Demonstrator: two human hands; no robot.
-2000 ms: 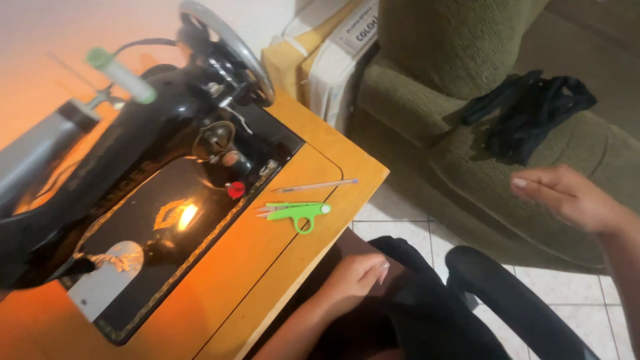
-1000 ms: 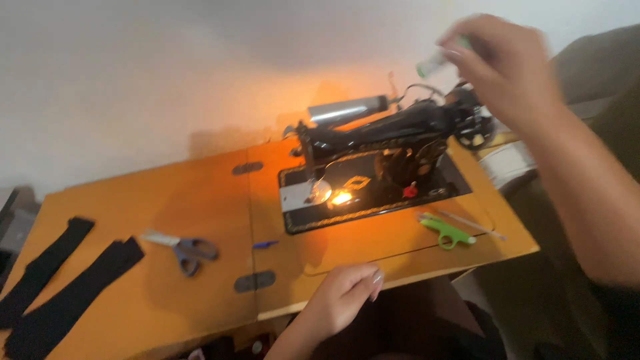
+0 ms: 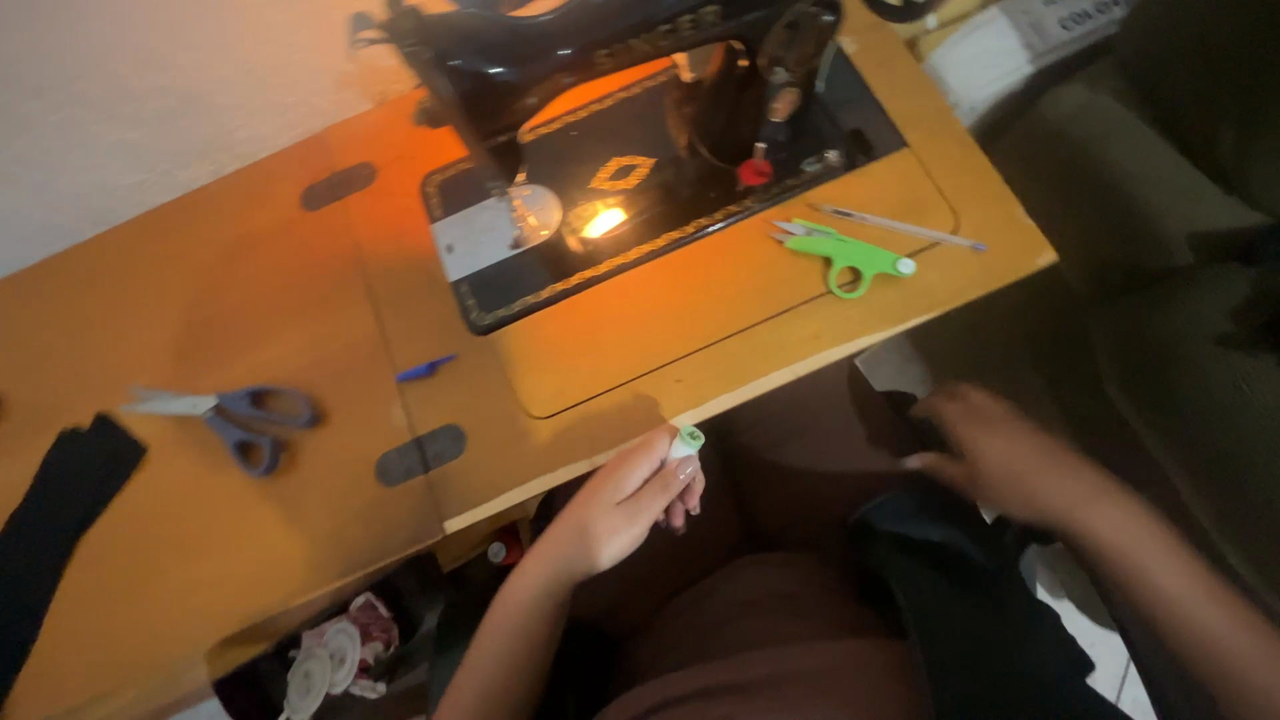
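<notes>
My left hand (image 3: 625, 500) is closed around a thread spool with a pale green end (image 3: 687, 440), just off the front edge of the sewing table. To its right, over my lap, my right hand (image 3: 990, 450) is blurred, fingers apart, with nothing seen in it. Beyond them stands a black Singer sewing machine (image 3: 560, 50), its lamp glow falling on the bed (image 3: 620, 172). Green thread snips (image 3: 850, 255) and a clear pen (image 3: 900, 227) lie on the wooden tabletop near the machine's right end.
Scissors with grey-blue handles (image 3: 250, 420), a blue pen cap (image 3: 427, 368) and black fabric (image 3: 70, 510) lie on the left of the table (image 3: 220, 300). Below its edge sits an open drawer or box with white spools or rolls (image 3: 325, 665). A dark green sofa (image 3: 1170, 300) is at the right.
A second ago a raised hand held the spool above the machine; now the spool is in my left hand by the table edge, and my right hand has come down over my lap.
</notes>
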